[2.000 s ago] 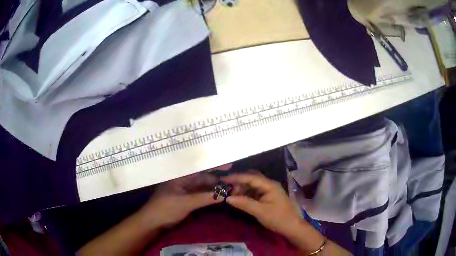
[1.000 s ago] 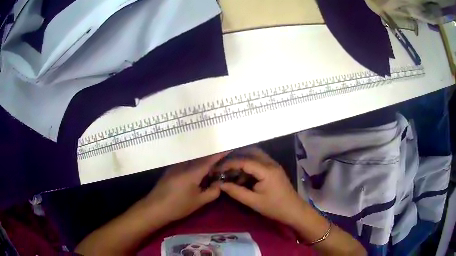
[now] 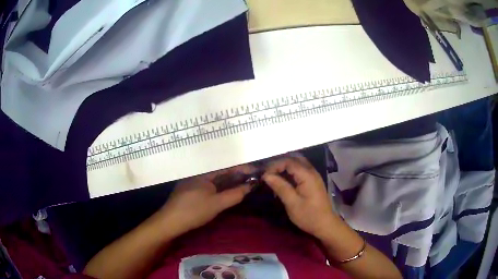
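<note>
My left hand (image 3: 205, 196) is below the table's front edge and holds a small shiny metal piece, the bobbin case (image 3: 252, 180), between thumb and fingers. My right hand (image 3: 295, 188) is close beside it on the right, its thumb and index fingertip pinched together near the metal piece. Whether a thread lies between those fingertips is too small to tell. A bracelet is on my right wrist. The pale panel (image 3: 164, 35) and the dark panel (image 3: 180, 71) lie on the table at the upper left.
The white table (image 3: 207, 158) has a printed ruler along its front. The beige machine bed (image 3: 300, 13) is at the top. A curved dark piece (image 3: 396, 46) and dark snips (image 3: 449, 50) lie right of it. Grey striped pieces (image 3: 387, 190) hang below the table at right.
My hands were close together around the metal piece; now my right fingertips are a little apart from it to the right. The piece shows in my left fingertips. The view has shifted slightly.
</note>
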